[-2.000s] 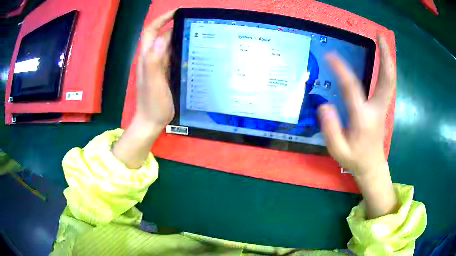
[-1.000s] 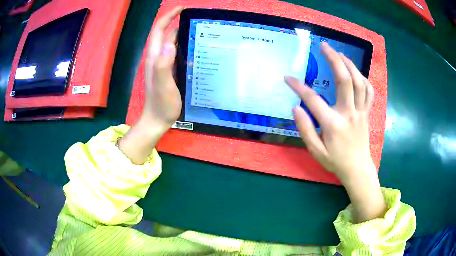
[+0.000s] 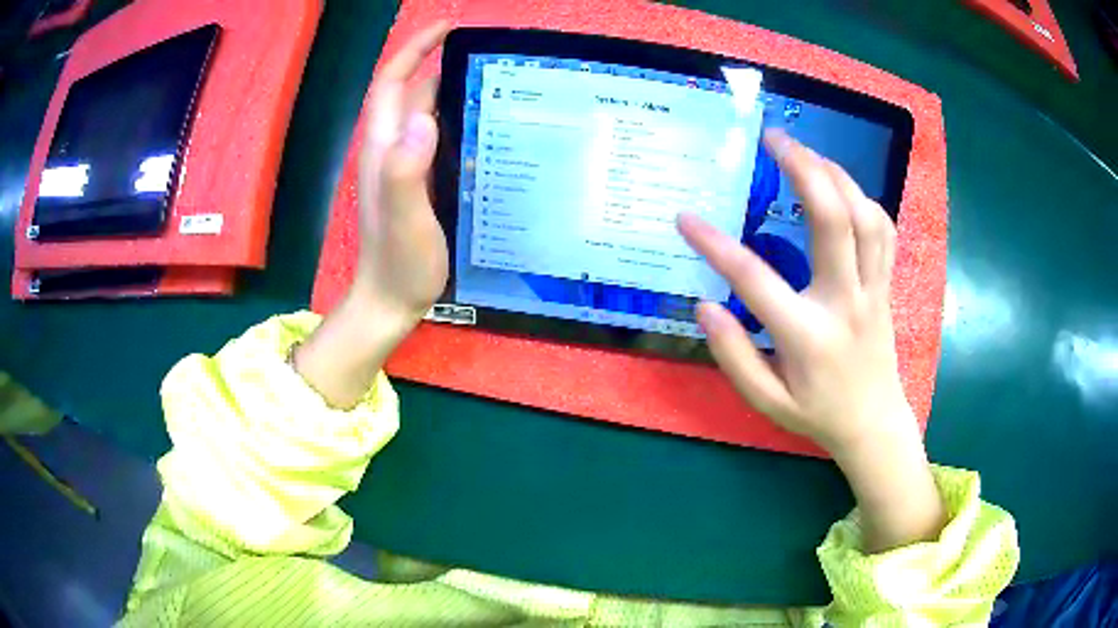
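A black-framed tablet (image 3: 564,321) lies on a red foam tray (image 3: 589,390). Its screen is lit and shows a white system settings window (image 3: 539,221) over a blue swirl desktop. A white barcode label (image 3: 451,314) sits at the tablet's lower left corner. My left hand (image 3: 402,209) rests along the tablet's left edge, fingers apart, thumb by the frame; its grip cannot be made out. My right hand (image 3: 821,294) is over the right part of the screen, holding nothing, fingers spread, index fingertip at the window.
At the left, stacked red foam trays (image 3: 251,147) bear a dark tablet (image 3: 123,135), with another dark edge below it. Part of another red tray (image 3: 1036,31) shows at the top right. All lie on a glossy dark green surface (image 3: 589,515) with lamp glare at the right.
My right hand has moved left from the tablet's right edge, its index finger now over the window. The page in the window has shifted to show more text lines. My left hand stays at the left edge.
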